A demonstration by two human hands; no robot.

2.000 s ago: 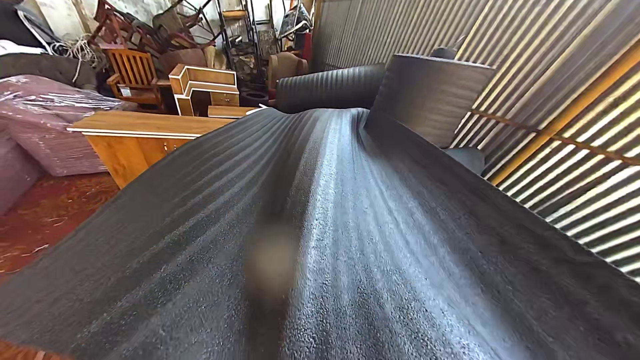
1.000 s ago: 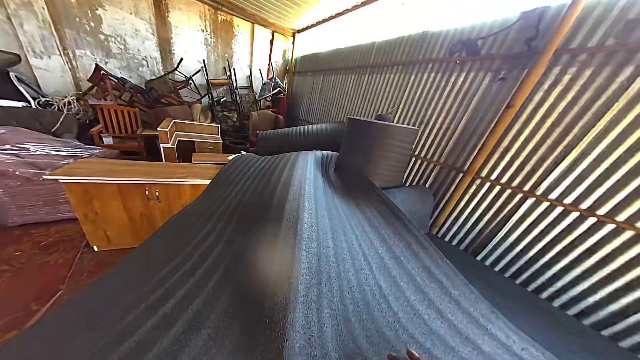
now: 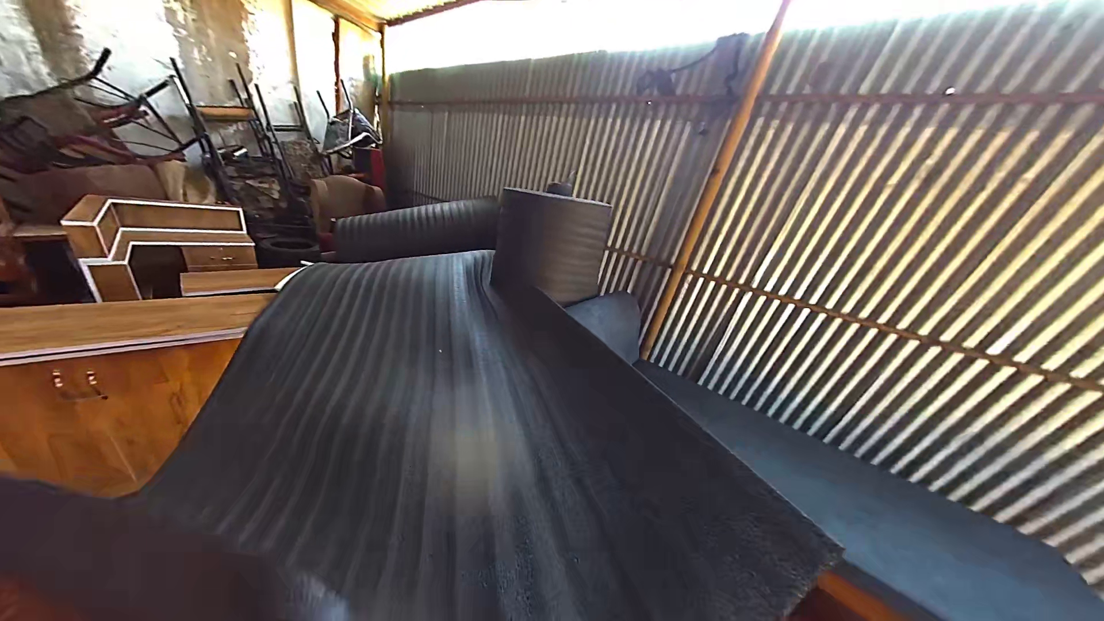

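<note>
A wide black sheet with a ribbed, grainy surface (image 3: 414,388), of rubber or foam, spreads from the bottom of the head view to the middle. Its far end rises into an upright curled part (image 3: 552,246). Along the right, the sheet's edge runs down to a corner at the lower right. A blurred dark shape (image 3: 129,552) crosses the lower left; whether it is a sleeve or a fold of the sheet I cannot tell. Neither my left hand nor my right hand shows, so what they hold is hidden.
A wooden cabinet (image 3: 112,405) stands left, with a white-edged wooden unit (image 3: 172,233) behind it. Piled metal frames (image 3: 250,129) and a tire (image 3: 289,250) lie farther back. A dark roll (image 3: 414,228) lies beyond the sheet. A blue-grey padded surface (image 3: 862,492) runs beside the corrugated metal wall (image 3: 906,216).
The sheet's near right corner has come into view at the lower right. Fingertips seen at the bottom edge a second ago are out of view. The view has turned up and right.
</note>
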